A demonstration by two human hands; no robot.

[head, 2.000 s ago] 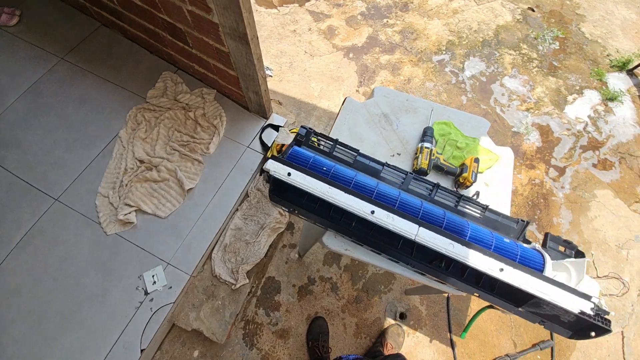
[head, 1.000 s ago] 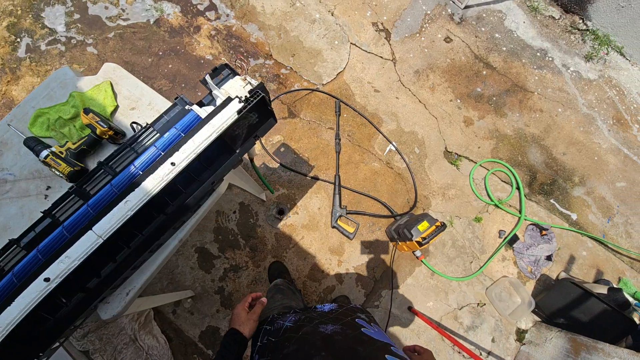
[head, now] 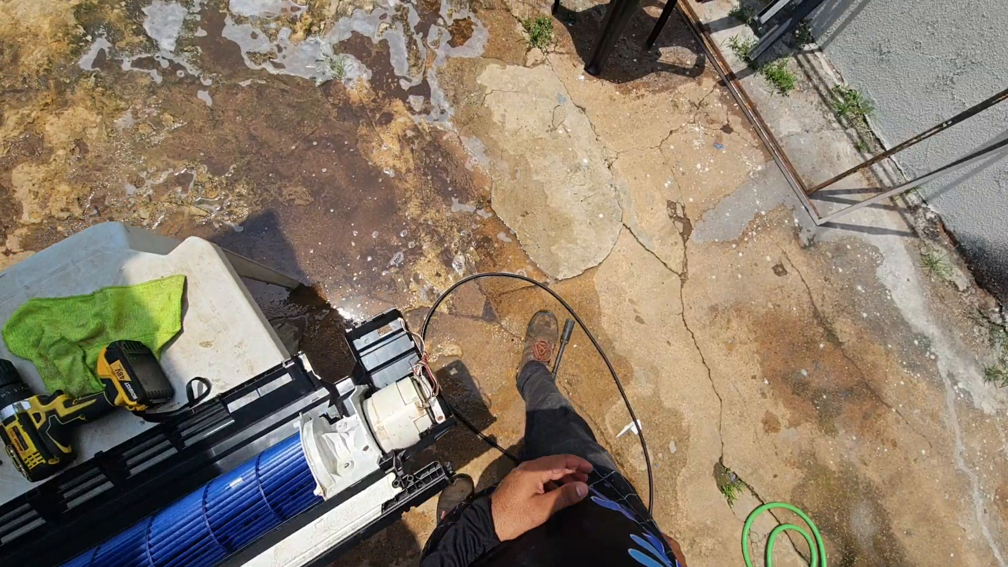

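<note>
My left hand [head: 539,494] is in front of my body with fingers slightly curled, holding nothing, to the right of the opened air conditioner indoor unit. That unit has a blue cylindrical fan [head: 213,512], a white motor housing [head: 398,413] and a black plastic frame [head: 134,457], and it lies across a white plastic table [head: 228,307]. A yellow and black cordless drill [head: 59,425] rests on the table against a green cloth [head: 102,323]. Of my right hand, only a sliver of skin [head: 676,550] may show at the bottom edge; its fingers are hidden.
A black hose [head: 622,370] loops over the cracked concrete around my shoe [head: 542,339], beside a pressure washer lance tip [head: 567,331]. A green hose [head: 748,524] lies at the lower right. A rusty metal frame [head: 756,118] stands near the grey wall [head: 929,71].
The view has swung far to the right since the first frame. One foot has stepped forward, and now stands beside the lance. The pressure washer seen a second ago is out of view.
</note>
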